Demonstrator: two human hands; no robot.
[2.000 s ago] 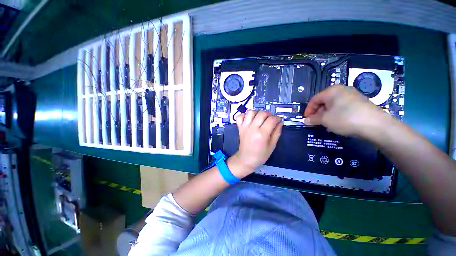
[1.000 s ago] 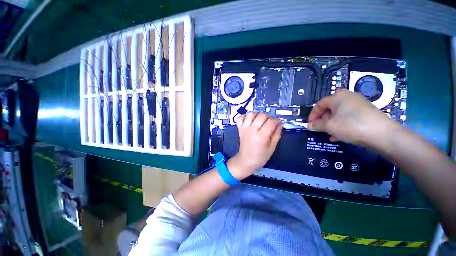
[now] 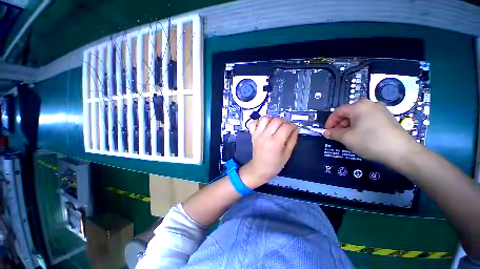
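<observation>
An open laptop base [image 3: 239, 157] lies in front of me with two round fans, the left fan [image 3: 246, 90] and the right fan [image 3: 389, 92]. The black battery [image 3: 305, 163] fills its near part. My left hand [image 3: 273, 147], with a blue wrist strap [image 3: 238, 178], rests over the battery's upper left edge, fingertips at the mainboard [image 3: 302, 116]; whether it grips anything is hidden. My right hand [image 3: 363, 128] pinches the end of a thin light strip [image 3: 311, 129] at the board's middle edge, just above the battery.
A white compartment tray [image 3: 143, 96] with narrow black parts and thin wires lies left of the laptop. A black mat [image 3: 316, 48] shows behind the laptop. Cardboard boxes [image 3: 171, 195] stand below the bench edge, near yellow-black floor tape [image 3: 395, 252].
My right hand has shifted slightly, and a yellow disc near the right fan now shows beside it. My left hand stays in nearly the same place.
</observation>
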